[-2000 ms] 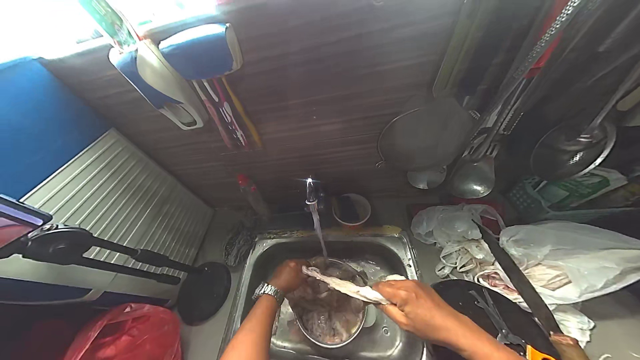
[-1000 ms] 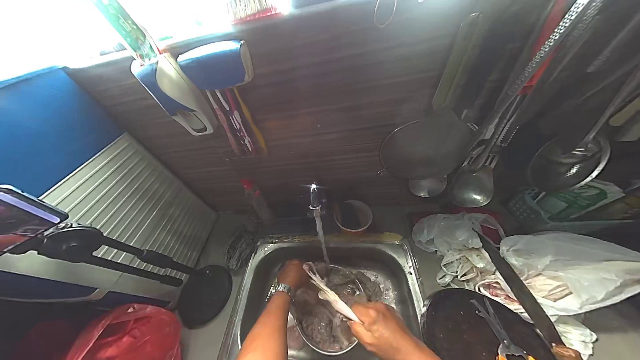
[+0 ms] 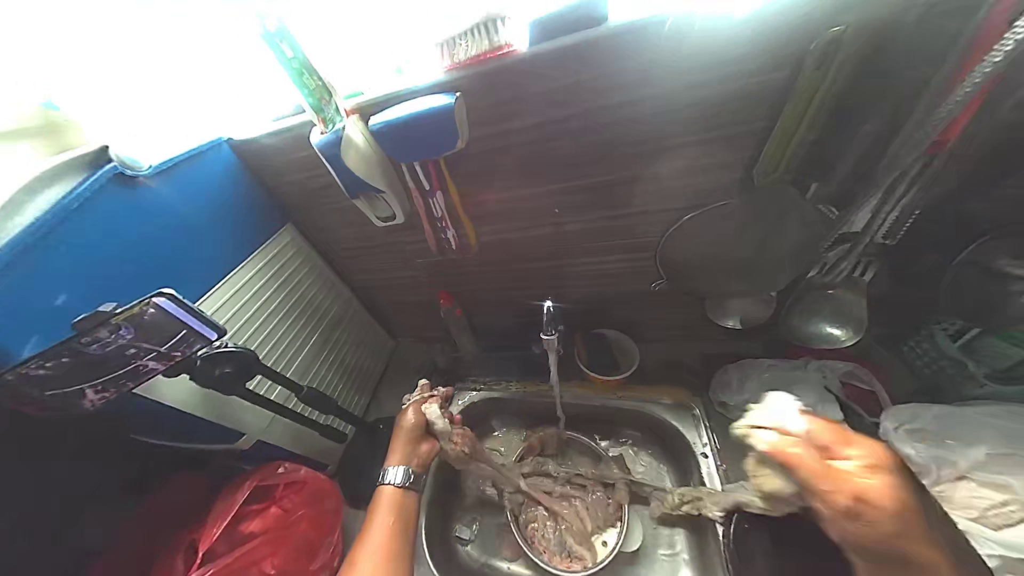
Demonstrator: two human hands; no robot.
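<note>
My left hand (image 3: 416, 432), with a metal watch on the wrist, grips one part of a long, pale, wet strip of what looks like raw animal intestine (image 3: 492, 472) at the sink's left rim. My right hand (image 3: 848, 472), raised beyond the sink's right rim, holds another bunched part of it. Between the hands the strips sag over a round metal bowl (image 3: 620, 544) full of similar wet pieces. The bowl stands in the stainless steel sink (image 3: 676, 552). Water runs from the faucet (image 3: 549, 324) behind the bowl.
A phone (image 3: 120, 344) on a black holder arm and a red plastic bag (image 3: 276, 520) are at the left. White plastic bags (image 3: 944, 440) lie at the right, beside a dark pan (image 3: 784, 544). A round tub (image 3: 608, 354) stands behind the sink. Ladles (image 3: 828, 312) hang on the wall.
My hands were close together over the bowl; they have moved far apart, left and right, with the pale strips stretched between them. The view has shifted somewhat.
</note>
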